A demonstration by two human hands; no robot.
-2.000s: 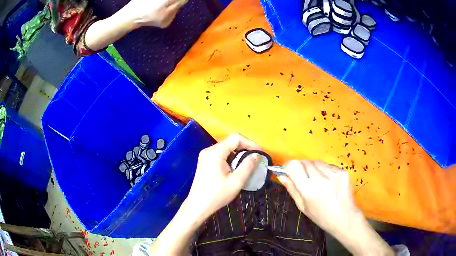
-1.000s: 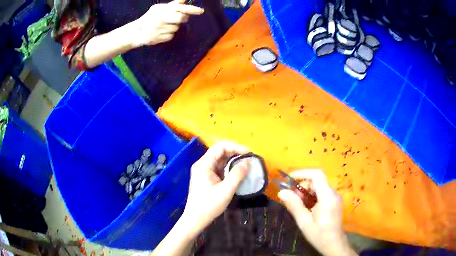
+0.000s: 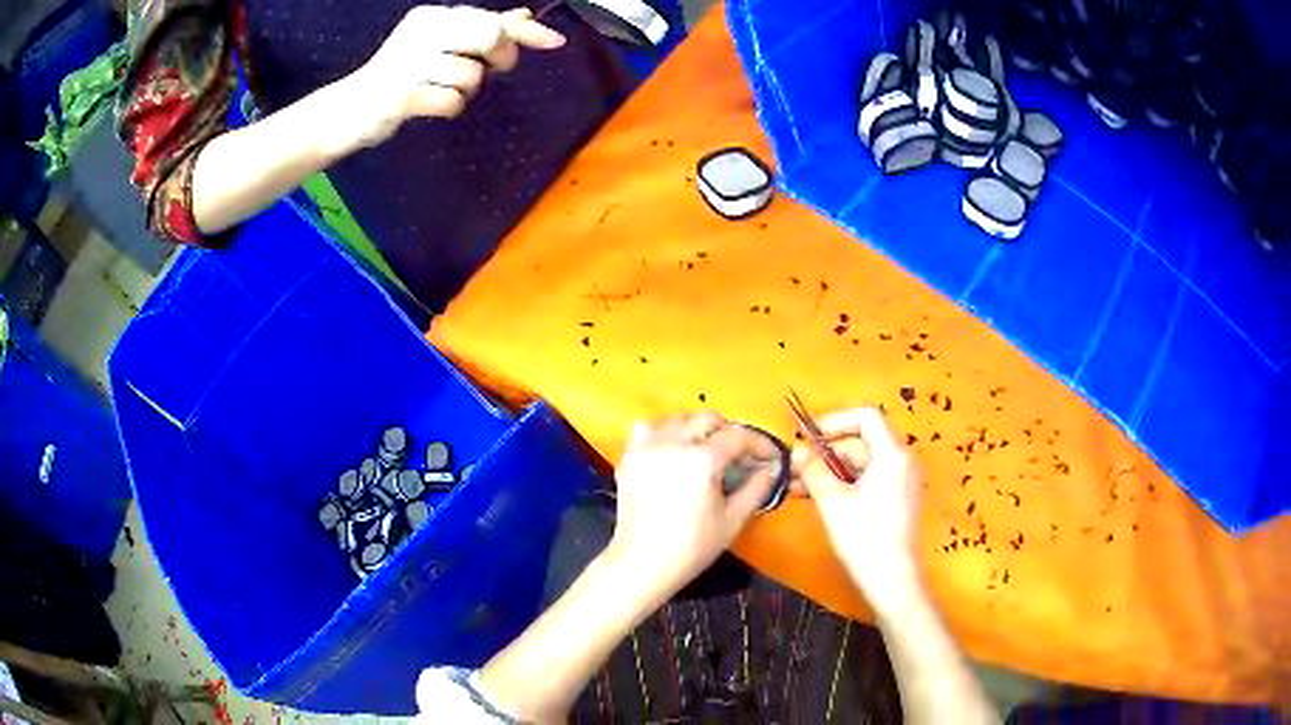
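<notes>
My left hand [image 3: 677,484] holds a small padded case [image 3: 769,473] with a black edge; the fingers hide much of it. My right hand [image 3: 867,482] holds thread snips [image 3: 821,439] with reddish-brown handles, their thin point directed up and left. My right fingertips are close to the case's right edge; whether they touch it is unclear. Both hands are above the near edge of the orange cover [image 3: 680,319].
A lone case [image 3: 735,183] lies on the cover, with dark trimmings right of centre. The upper blue bin [image 3: 1048,305] and lower blue bin [image 3: 213,524] hold cases. Another person's hand [image 3: 439,64] is at upper left, near a case [image 3: 623,17].
The case in my left hand has turned more edge-on. My right hand has moved up close to it, snips now pointing upward. The other person's hand has shifted, with a case now visible beside it.
</notes>
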